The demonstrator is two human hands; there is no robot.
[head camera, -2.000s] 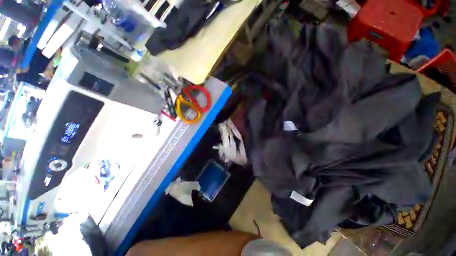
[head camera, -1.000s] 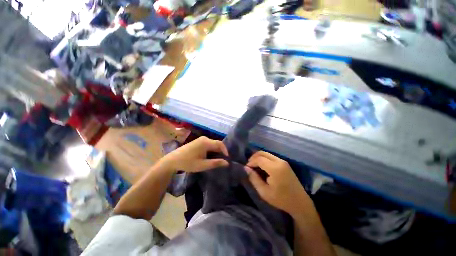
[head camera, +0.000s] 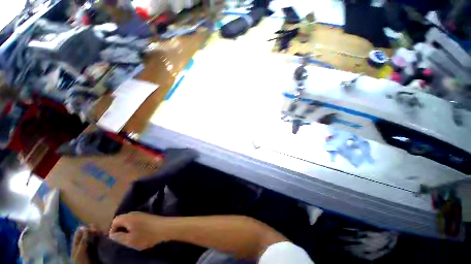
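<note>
A dark grey garment piece (head camera: 138, 193) hangs below the table's front left corner, and part of it rests against the table edge. My right hand (head camera: 137, 230) is closed on the cloth at the lower left, with its forearm reaching across from the right. My left hand (head camera: 84, 245) is at the bottom edge beside it, partly cut off and blurred. Its fingers are bent at the same cloth, and the fingertips are hidden. The sewing machine's needle area (head camera: 296, 117) stands away from both hands, with no dark cloth under it.
The white table (head camera: 217, 98) has a ruler-marked front edge. Light blue scraps (head camera: 347, 145) lie right of the needle. A white paper (head camera: 126, 104) is on the brown side table. A cardboard box (head camera: 85, 180) and a red basket (head camera: 44, 136) are at the left. Scissors (head camera: 448, 209) are at the right end.
Both hands have moved left and down with the dark cloth. The cloth end that lay on the table near the needle is now off the tabletop. The view has shifted.
</note>
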